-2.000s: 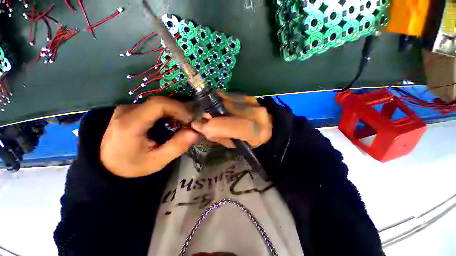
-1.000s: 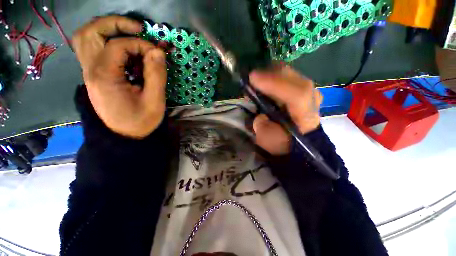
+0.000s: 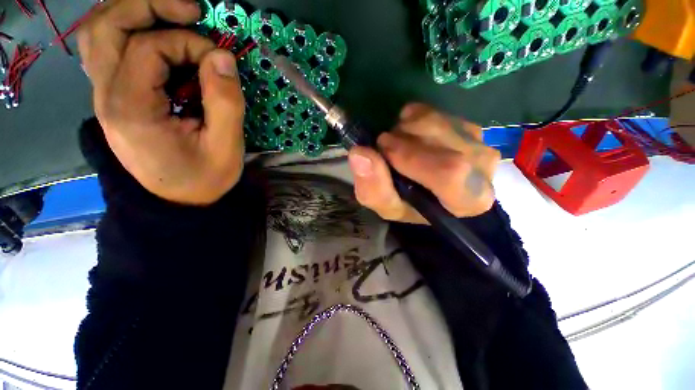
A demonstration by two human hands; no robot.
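Note:
My right hand [image 3: 427, 164] holds the black soldering iron [image 3: 438, 213], its silver barrel pointing up and left over the panel. The iron's tip is at the upper left part of the green circuit board panel [image 3: 296, 99], close to red wire ends. My left hand [image 3: 164, 107] is curled at the panel's left edge and holds red wire leads [image 3: 242, 50] between its fingers, with their ends over the boards. Part of the bundle shows inside the curled fingers. The left hand hides the panel's left side.
Stacked green panels [image 3: 526, 38] lie at the upper right beside the orange box [image 3: 664, 27] and black cord [image 3: 583, 84]. Loose red wire leads [image 3: 19, 68] lie at the upper left. A red frame [image 3: 583, 167] stands below the table edge at right.
Both hands were together in front of my chest; they have parted and moved to the panel. The left hand is now at its left edge, and the iron's tip has come down over the boards.

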